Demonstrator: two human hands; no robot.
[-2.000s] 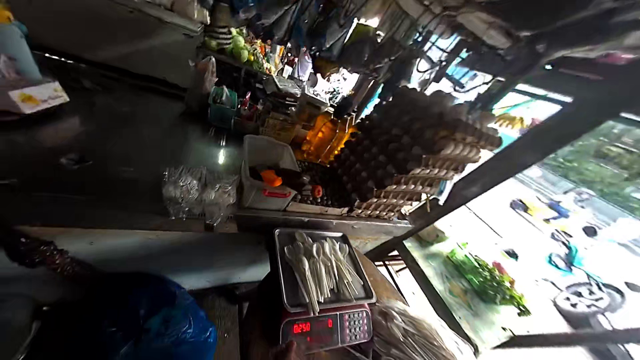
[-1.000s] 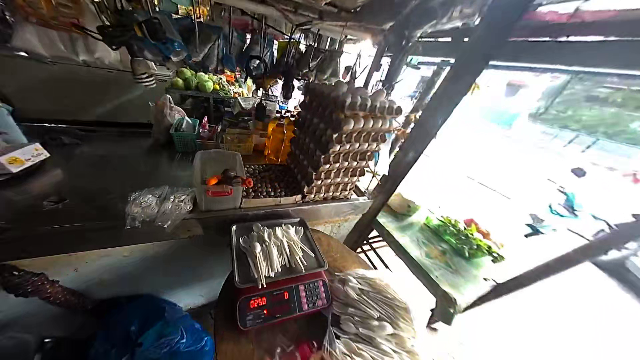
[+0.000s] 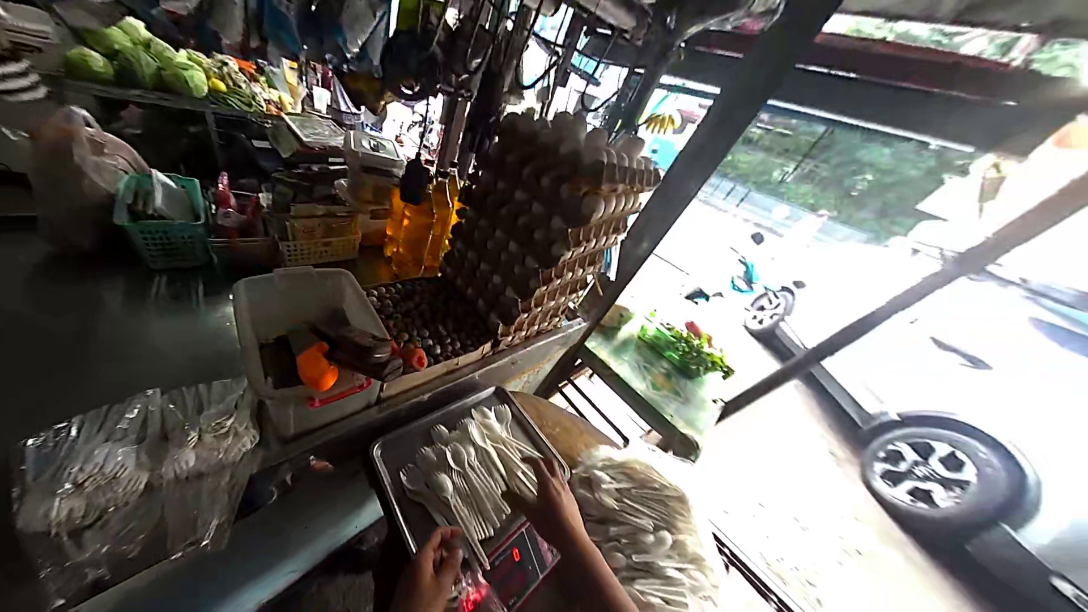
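Note:
White plastic spoons point(image 3: 463, 476) lie in a pile on the metal tray point(image 3: 393, 450) of a digital scale point(image 3: 518, 565) with a red display. My right hand point(image 3: 548, 501) reaches over the tray's right side, its fingers at the spoon handles; whether they grip any is unclear. At the tray's near edge my left hand point(image 3: 433, 568) has curled fingers, beside a clear plastic bag point(image 3: 480, 595) that it seems to pinch. An open bag of more white plastic spoons point(image 3: 642, 518) stands right of the scale.
Clear bags of plastic cutlery point(image 3: 127, 467) lie on the dark counter at left. Beyond the scale are a plastic bin point(image 3: 255, 323), small eggs point(image 3: 429, 319), stacked egg trays point(image 3: 552, 221) and bottles of yellow liquid point(image 3: 425, 225). A slanted post point(image 3: 680, 187) rises at right.
Both my hands have come into clear view at the scale, the right one over the spoons on the tray. The view has moved closer and tilted.

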